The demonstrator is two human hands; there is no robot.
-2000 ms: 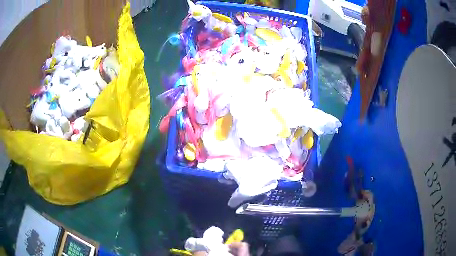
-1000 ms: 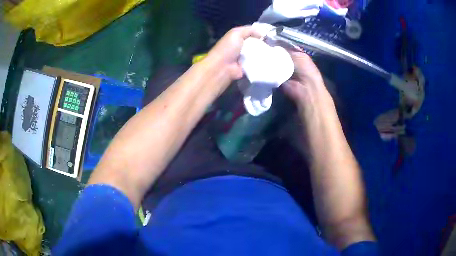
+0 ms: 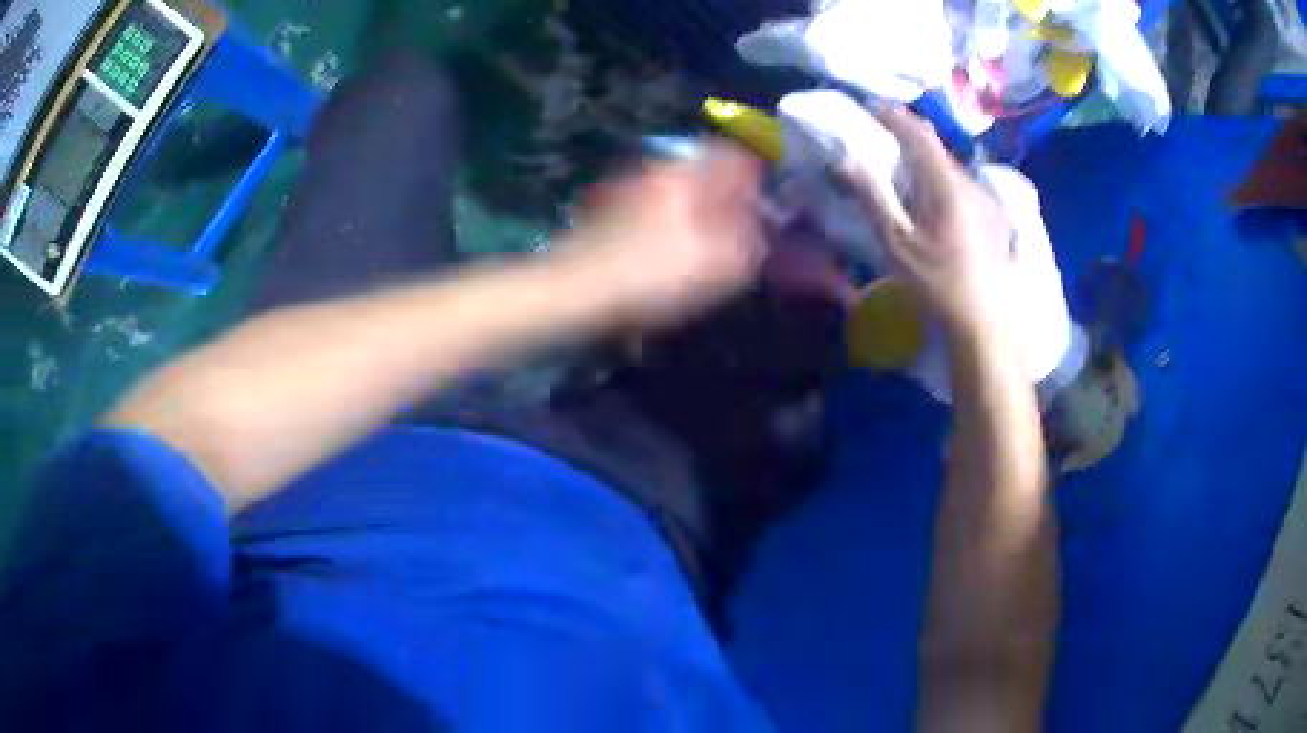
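Note:
A white plush skin [image 3: 1015,236] with yellow and pink parts hangs over the nozzle, close to the blue machine; the nozzle tube is hidden inside or behind it. My right hand [image 3: 939,222] is on the skin, fingers spread over the white fabric and gripping it. My left hand [image 3: 688,229] is blurred, with fingers curled, beside the skin's yellow piece [image 3: 745,129] and pink strands; whether it holds any strands I cannot tell. The skin's rounded yellow patch [image 3: 886,324] shows below my right hand.
White skins [image 3: 896,43] are heaped at the top, ahead of my hands. The digital scale [image 3: 89,143] stands on a blue stool [image 3: 215,215] at the upper left. The blue machine panel [image 3: 1147,544] fills the right side, with the nozzle mount [image 3: 1097,415] on it.
The small white piece at the nozzle tip is gone from there. A larger skin with yellow and pink parts now covers the tube. My left hand has moved away from the tip, and the view has shifted.

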